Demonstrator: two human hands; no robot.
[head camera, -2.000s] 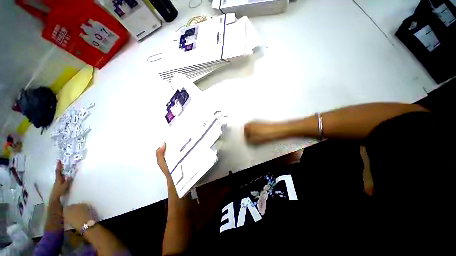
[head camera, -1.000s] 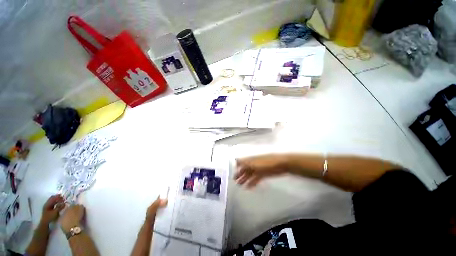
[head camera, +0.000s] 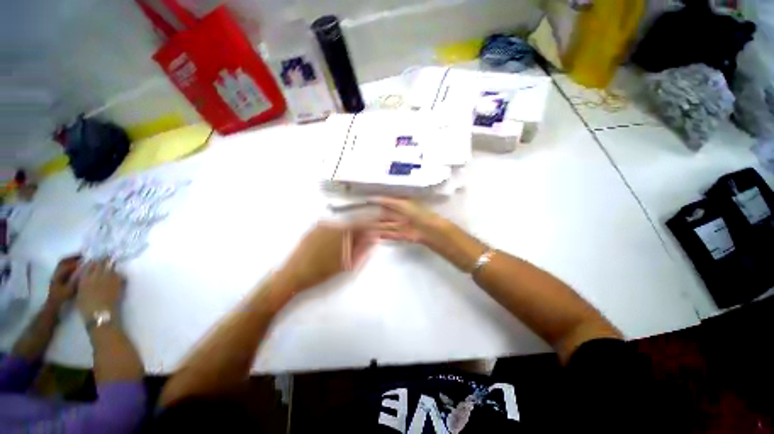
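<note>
My left hand (head camera: 333, 249) and my right hand (head camera: 401, 222) are close together over the table, in front of a stack of white printed sleeves (head camera: 373, 153). Both hands are blurred, mostly the left. A thin grey edge shows just above the fingers; I cannot tell what it is or if it is held. The stack lies flat, with its dark purple pictures towards the right and a dark line across its left part. A second sleeve stack (head camera: 530, 93) lies behind it to the right.
Another person's hands (head camera: 98, 288) work at small white pieces (head camera: 127, 216) at left. A red bag (head camera: 222, 72), a white box (head camera: 307, 97) and a black cylinder (head camera: 338, 63) stand by the wall. Black items with white labels (head camera: 721, 237) lie at right, below a grey crinkled bag (head camera: 692, 102).
The sleeves beside my left hand at the front edge are gone from there. The middle stack now shows its pictures at the right. My hands have come together in front of it. The view has shifted.
</note>
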